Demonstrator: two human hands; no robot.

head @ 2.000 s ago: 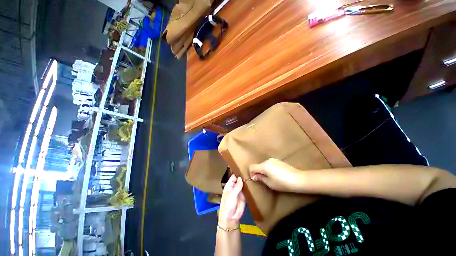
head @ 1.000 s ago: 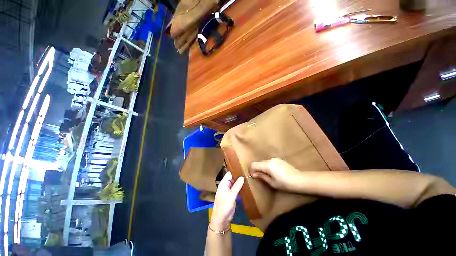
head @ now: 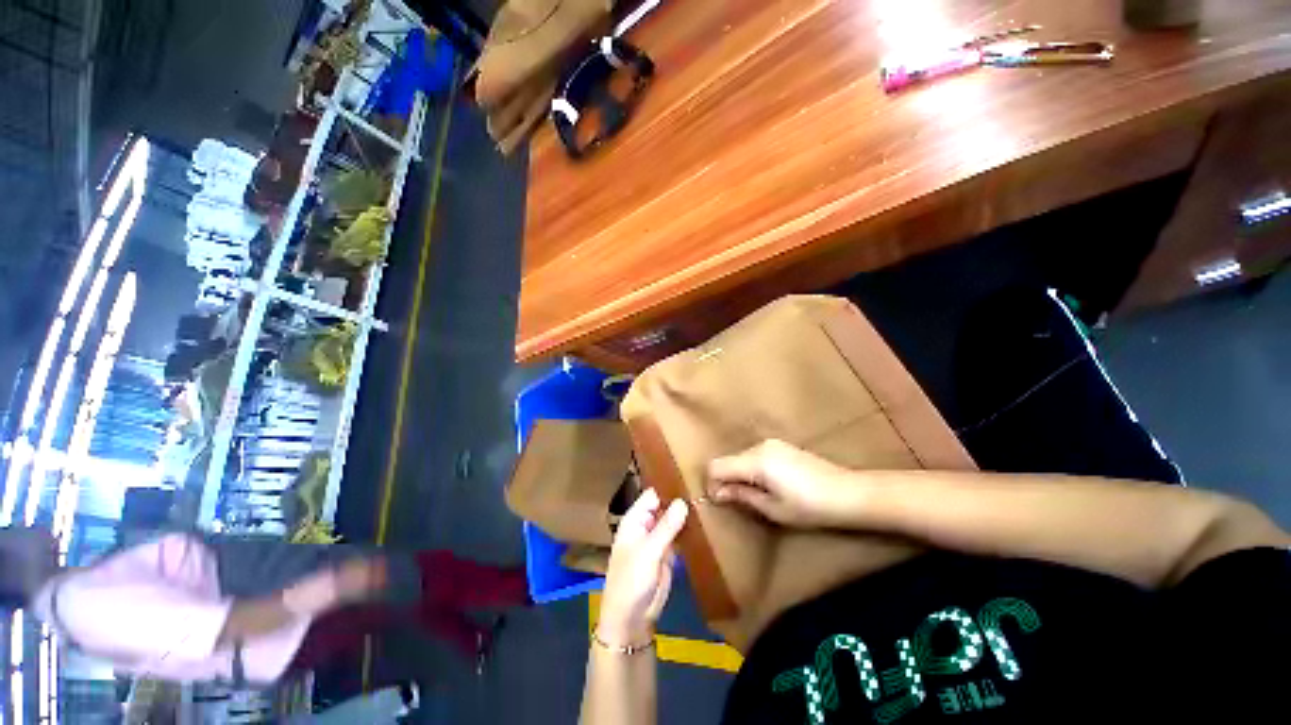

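A tan handbag (head: 807, 397) with darker brown trim bands lies on my lap. My left hand (head: 644, 557) is at the trim on the bag's left edge, thumb and fingers around that edge. My right hand (head: 772, 486) rests over the tan panel beside the same trim, its fingertips pinched together close to my left fingertips. A tiny thin line shows at the right fingertips; I cannot tell whether it is needle or thread. A small pale mark (head: 711, 354) is on the upper panel.
The wood-grain desk (head: 708, 184) holds a pink-handled tool (head: 927, 68), metal snips (head: 1048, 54), a black strap item (head: 602, 96) and brown bags (head: 531, 57). A blue crate (head: 535, 560) with a tan bag (head: 566, 479) is on the floor. A blurred person (head: 170, 609) is at lower left.
A person has come into view at lower left. My left hand has shifted slightly down and its fingers have spread a little since the first frame. My right hand stays by the trim.
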